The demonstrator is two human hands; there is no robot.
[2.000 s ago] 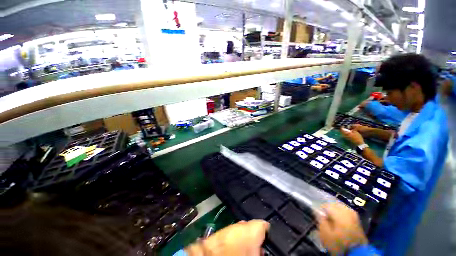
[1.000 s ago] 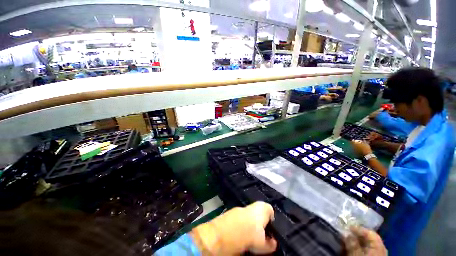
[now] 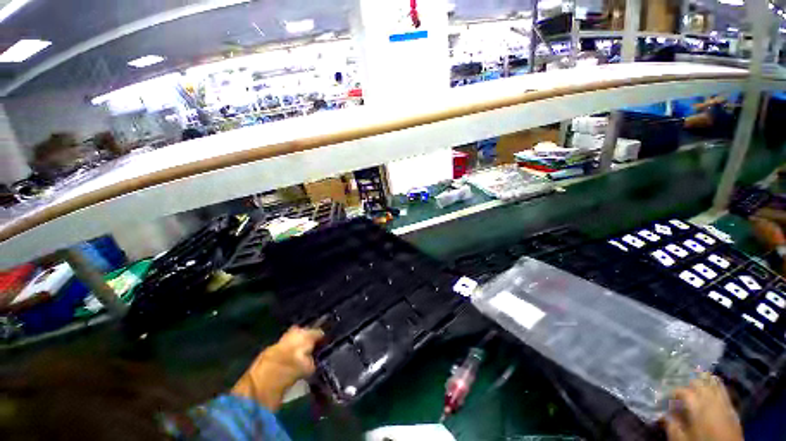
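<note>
My left hand [image 3: 289, 366] grips the near left edge of a black blister tray [image 3: 371, 301], which lies tilted across the bench in front of me. A small white label [image 3: 464, 286] with a dark centre shows on its right corner. My right hand [image 3: 705, 412] holds the right end of a clear plastic bag [image 3: 603, 336] on the black stacked trays [image 3: 564, 379]. The bag has a white patch near its left end. A glue syringe [image 3: 463, 381] with pink-red liquid lies on the green bench between the tray and the stack.
A black tray with white parts [image 3: 702, 267] is at the right, near another person's hand. A white paper sheet [image 3: 410, 432] lies at the bottom edge. Grid trays [image 3: 250, 245] stand across the belt at left. A white rail [image 3: 362, 142] crosses above the bench.
The view has turned left. My left hand has moved left with a black tray, off the stack area. My right hand stays at the bag's right end. The syringe now shows.
</note>
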